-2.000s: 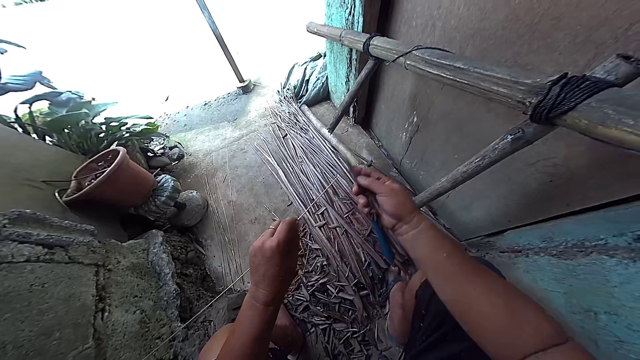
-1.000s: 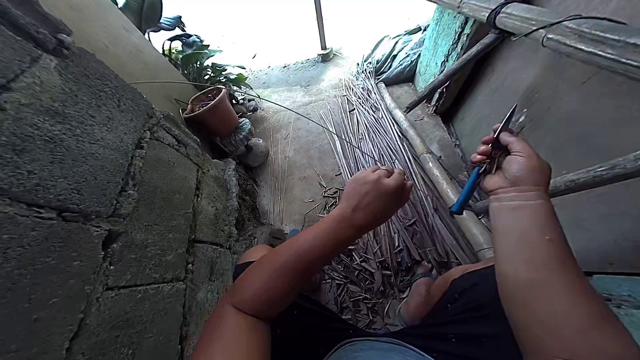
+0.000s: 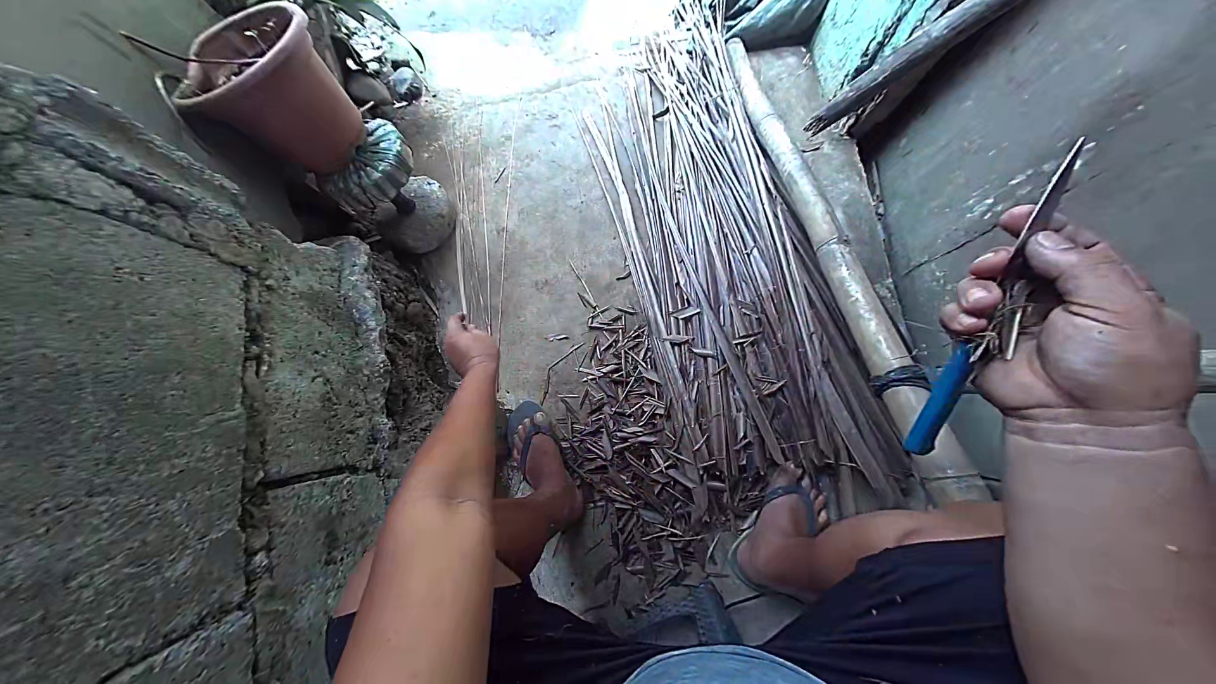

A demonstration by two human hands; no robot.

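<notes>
My right hand [image 3: 1083,304] is raised at the right, closed around a knife [image 3: 950,380] with a blue handle, its blade pointing up, along with some short plant scraps. Low at the left, my left hand [image 3: 470,344] is at the near end of several thin strips [image 3: 486,228] lying on the concrete floor; its fingers are small and partly hidden, so whether it grips one cannot be told. A large bundle of long dry stalks [image 3: 722,247] lies between the hands, with a heap of short dry cuttings [image 3: 636,456] at its near end.
A bamboo pole [image 3: 845,275] runs along the bundle's right side. A concrete block wall [image 3: 123,361] stands at the left, with a tilted clay-coloured plant pot [image 3: 275,90] and a rounded stone [image 3: 423,217] beyond it. My sandalled feet flank the cuttings.
My left hand has moved from over the stalks to the thin strips on the left; the long strip it held one second ago is no longer distinct. The knife stays in my right hand.
</notes>
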